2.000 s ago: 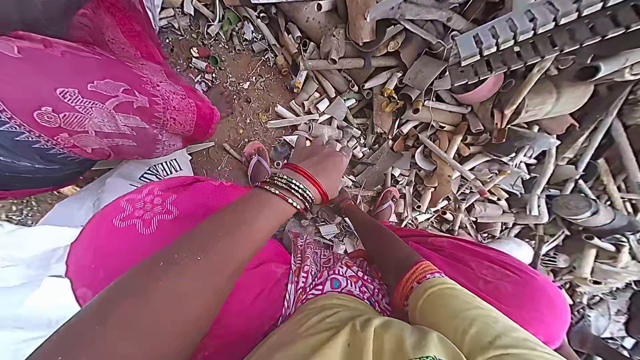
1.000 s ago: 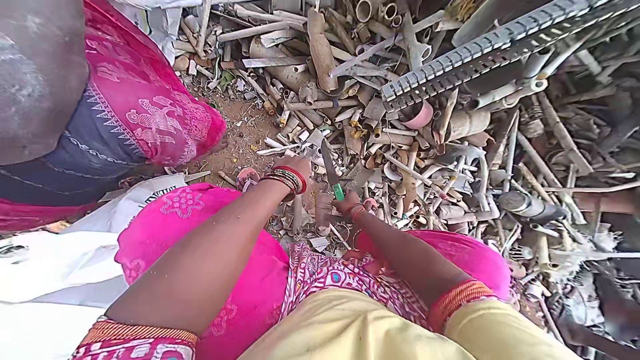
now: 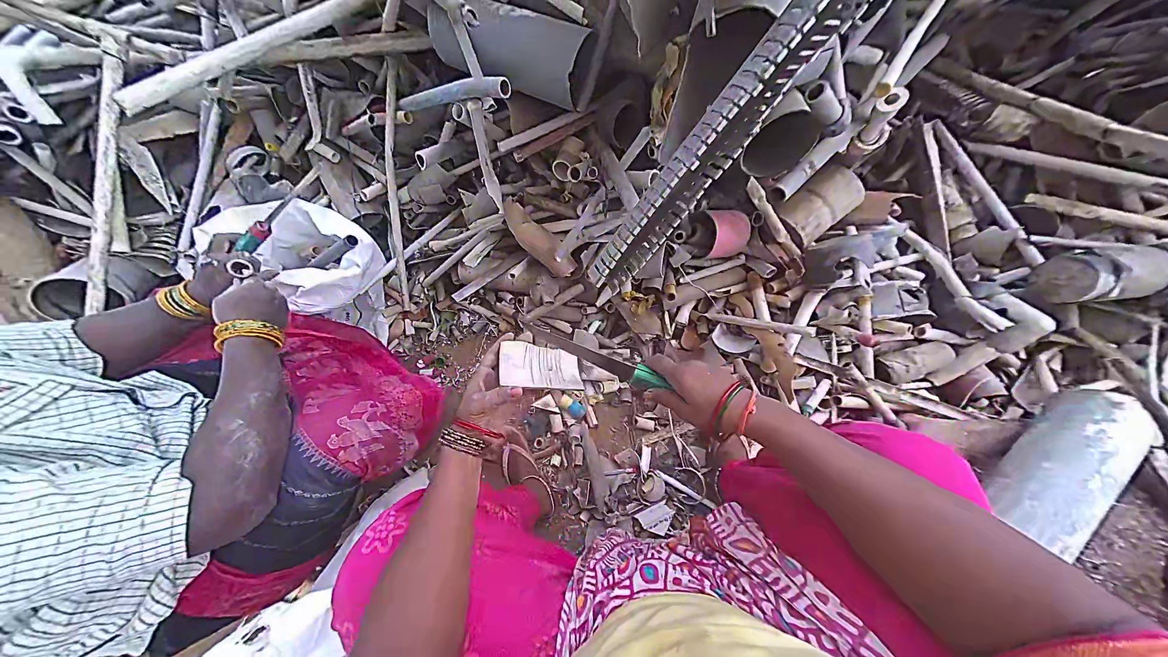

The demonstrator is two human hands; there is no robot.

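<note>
My right hand grips the green handle of a knife, whose long dark blade points up and left. My left hand holds a pale, flat, roughly rectangular piece, its surface marked with fine lines; the material cannot be told. The blade passes along the upper edge of this piece; whether it touches is unclear. Below both hands, small pipe offcuts and scraps lie on the ground between my feet.
A heap of pipe pieces spreads ahead, with a long slotted channel across it. At left another person's hands hold a pipe piece and a green-and-red-handled tool by a white sack. A wide grey pipe lies at right.
The pale flat piece now shows in my left hand. The knife, seen upright in my right hand one second ago, now slants leftward beside it. The view has shifted, bringing the other person's hands in.
</note>
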